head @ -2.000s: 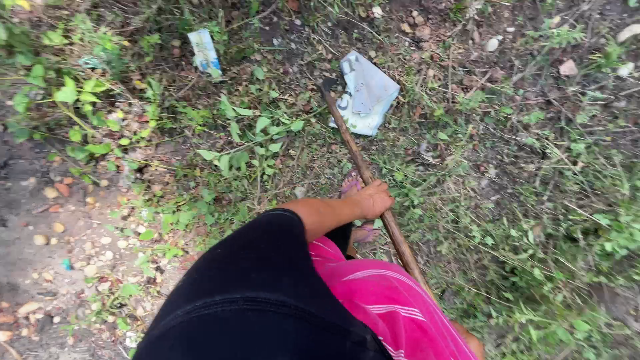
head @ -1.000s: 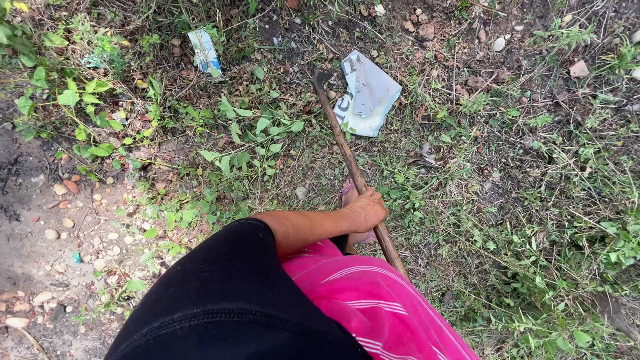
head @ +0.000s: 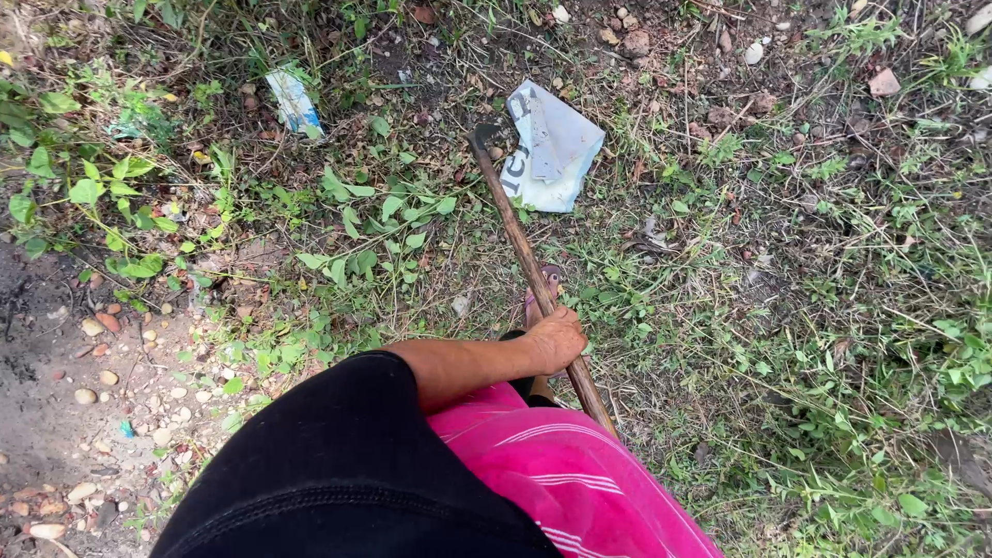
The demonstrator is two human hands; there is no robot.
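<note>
My left hand (head: 556,341) is closed around the wooden handle (head: 515,232) of a long tool that looks like a hoe, in the middle of the view. The handle slants from upper left to lower right, where the pink striped clothing hides its end. Its dark metal head (head: 487,137) rests low by the left edge of a pale, folded plastic sheet (head: 570,147) bearing dark print. Whether head and sheet touch, I cannot tell. My right hand is out of view. A sandaled foot (head: 540,298) shows partly behind the handle.
Cut leafy stems (head: 364,225) lie left of the handle. A blue and white wrapper (head: 294,102) is at the upper left. Stones (head: 108,377) dot bare soil at the lower left. Low weeds (head: 852,372) and dry grass cover the right side.
My left hand has come slightly down towards my body, still around the handle. A patch of skin at the lower edge two seconds ago is no longer visible. The sheet lies in the same place.
</note>
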